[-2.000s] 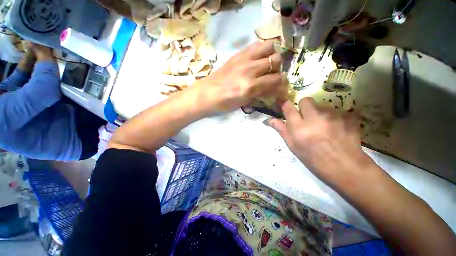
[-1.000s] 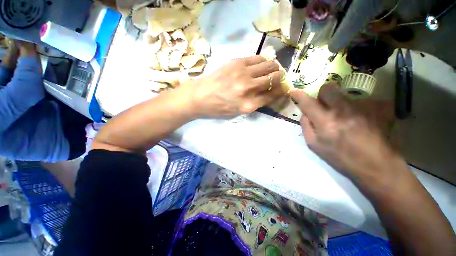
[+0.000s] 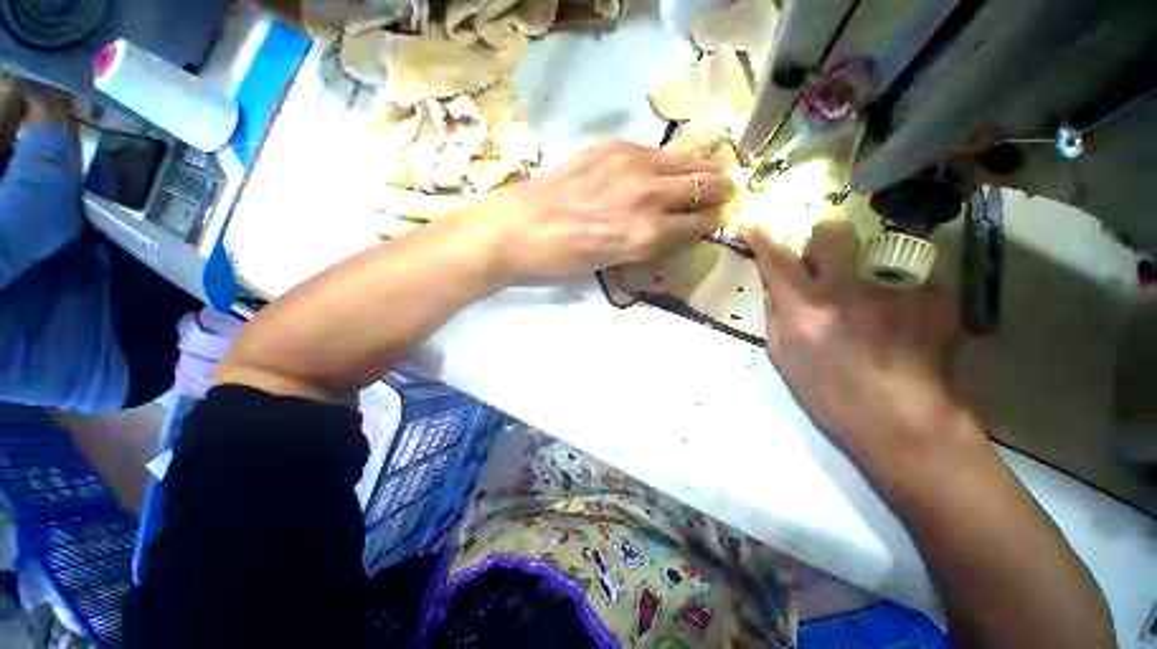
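Observation:
My left hand (image 3: 609, 213) lies on the machine bed, its fingertips pinching a small beige fabric piece (image 3: 702, 145) beside the brightly lit presser foot area. My right hand (image 3: 856, 317) is just right of it, its index fingertip close to the left fingertips at the needle area. Whether it holds anything is hidden by glare and the fingers. The industrial sewing machine head (image 3: 914, 76) fills the upper right, with a ribbed cream knob (image 3: 898, 257) below it. The needle is lost in the glare.
Loose beige cut pieces (image 3: 451, 142) lie left of my left hand, with a tan bundle (image 3: 501, 18) behind. Dark thread snips (image 3: 981, 260) lie right of the knob. A white thread cone (image 3: 165, 95) and another person's sleeve (image 3: 53, 254) are far left. Blue crates (image 3: 438, 463) stand below the table.
The view has shifted a little. My hands stay close together at the needle area. The fabric under my left fingertips shows more behind them, and the right index fingertip has shifted slightly.

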